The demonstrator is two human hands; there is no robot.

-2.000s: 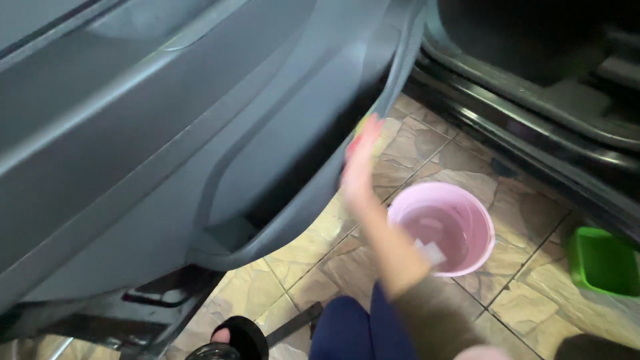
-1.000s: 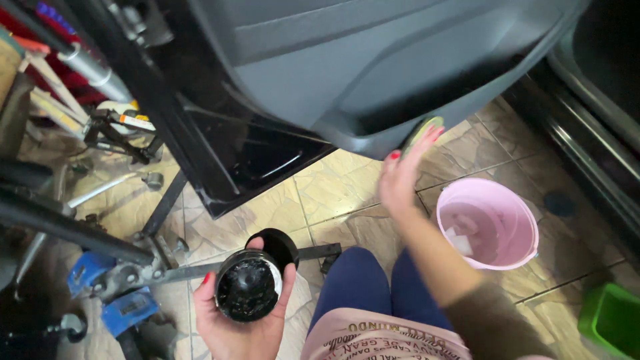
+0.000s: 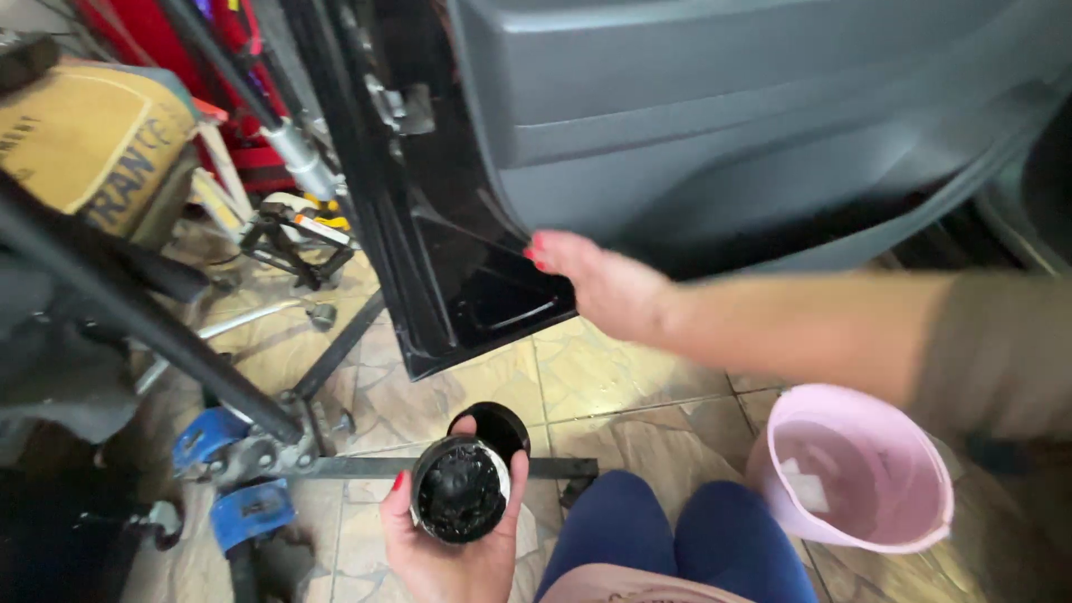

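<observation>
My left hand (image 3: pixel 456 544) holds an open jar of black paste (image 3: pixel 461 494) low in the view, together with its black lid (image 3: pixel 494 431) behind the jar. My right hand (image 3: pixel 607 280) reaches in from the right and lies against the lower corner of the grey plastic door panel (image 3: pixel 670 109) of an open black car door (image 3: pixel 469 276). Its fingers point left and the hand is blurred. Whatever may be under its palm is hidden, so I cannot tell if it grips anything.
A pink bucket (image 3: pixel 867 477) with water and a whitish piece stands on the tiled floor right of my knees. A black metal stand with blue pads (image 3: pixel 251 511) is at the lower left. Beyond it are a yellow bag (image 3: pixel 92 134) and a scissor jack (image 3: pixel 301 239).
My right hand, which held a yellow-green pad at the panel's lower edge one second ago, has moved left along the panel. The view has swung left since two seconds ago.
</observation>
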